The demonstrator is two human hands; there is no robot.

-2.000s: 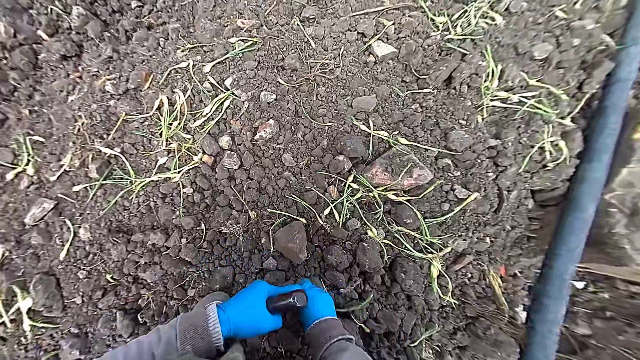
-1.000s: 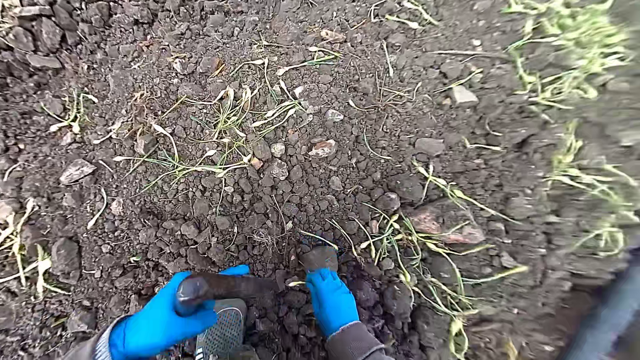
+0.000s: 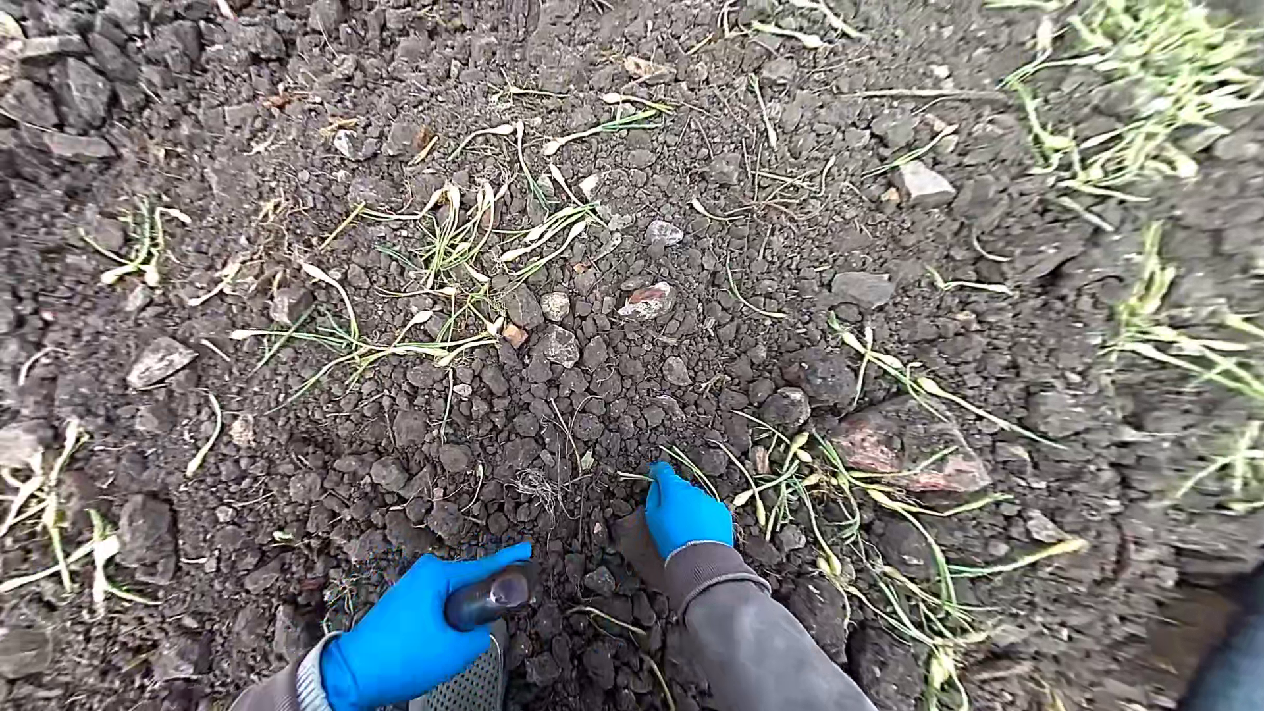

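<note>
My left hand (image 3: pixel 415 622), in a blue glove, is closed around the dark handle (image 3: pixel 488 597) of a tool at the bottom centre; the rest of the tool cannot be made out. My right hand (image 3: pixel 686 509), gloved in blue too, reaches down to the soil with its fingertips at a thin pale stem (image 3: pixel 634 477). Whether the fingers grip it is unclear. Just right of that hand lies a loose bunch of small green plants with pale bulbs (image 3: pixel 795 474). A brown stone (image 3: pixel 637 543) shows beside the right wrist.
Clumpy dark soil with stones surrounds my hands. More bulbed seedlings (image 3: pixel 454 237) lie at upper left, and a large heap (image 3: pixel 1155 89) at upper right. A reddish rock (image 3: pixel 908 449) sits to the right. A grey perforated shoe (image 3: pixel 464 686) is below my left hand.
My hands were together at the tool's handle two seconds ago and are now apart. The right hand has left the stone it was touching one second ago and moved to the soil at its upper right.
</note>
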